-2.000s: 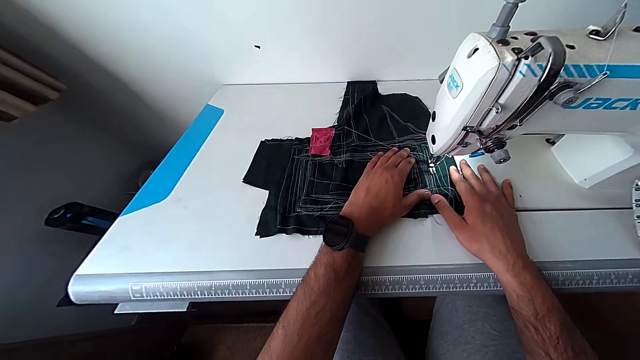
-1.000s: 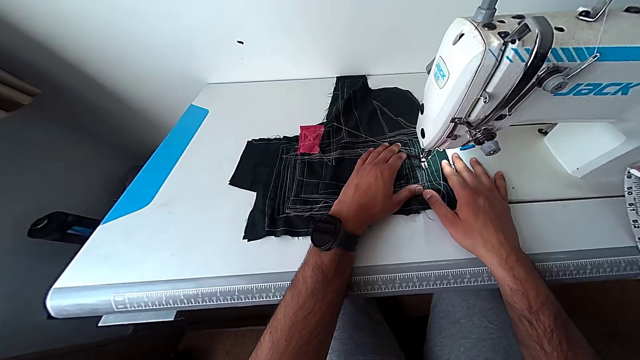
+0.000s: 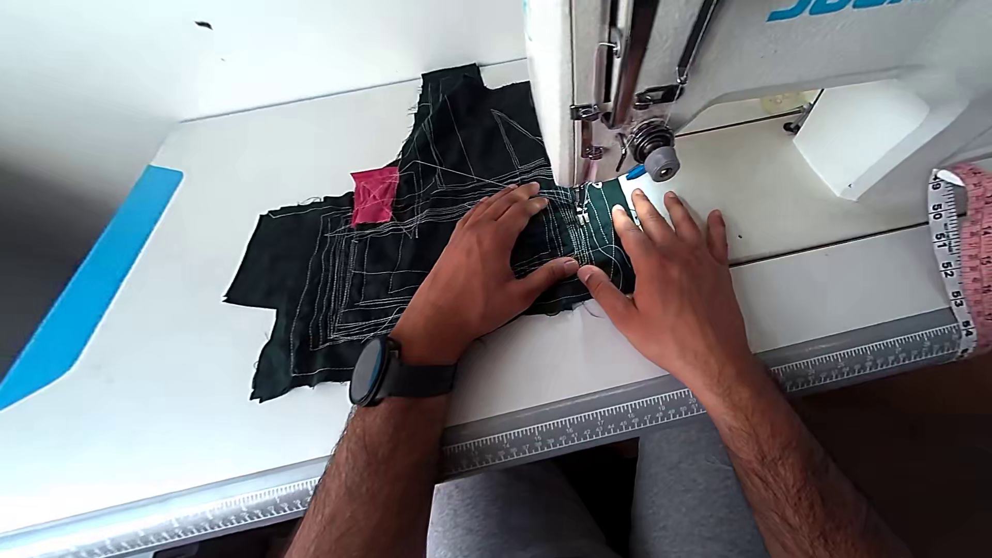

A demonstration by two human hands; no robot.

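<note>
Dark green fabric [image 3: 372, 287] covered in rows of white stitching lies on the sewing machine table, its right end under the presser foot [image 3: 581, 209]. A small pink fabric patch [image 3: 375, 196] sits on its upper left part. My left hand [image 3: 488, 263] rests on the fabric left of the presser foot, fingers apart, a dark watch on the wrist. My right hand [image 3: 674, 279] lies at the fabric's right edge, fingers spread, its thumb near the left thumb. Both palms face down; neither hand grips anything. The white sewing machine head [image 3: 550, 93] stands over the fabric, and its needle is hard to make out.
A tape measure [image 3: 957, 256] hangs over the table's front edge at the right. A printed ruler strip [image 3: 573, 434] runs along that edge. The machine's white arm [image 3: 775, 62] spans the upper right. A blue strip [image 3: 93, 287] marks the table's left side.
The view has moved closer to the machine. Both hands remain flat on the fabric, on either side of the presser foot.
</note>
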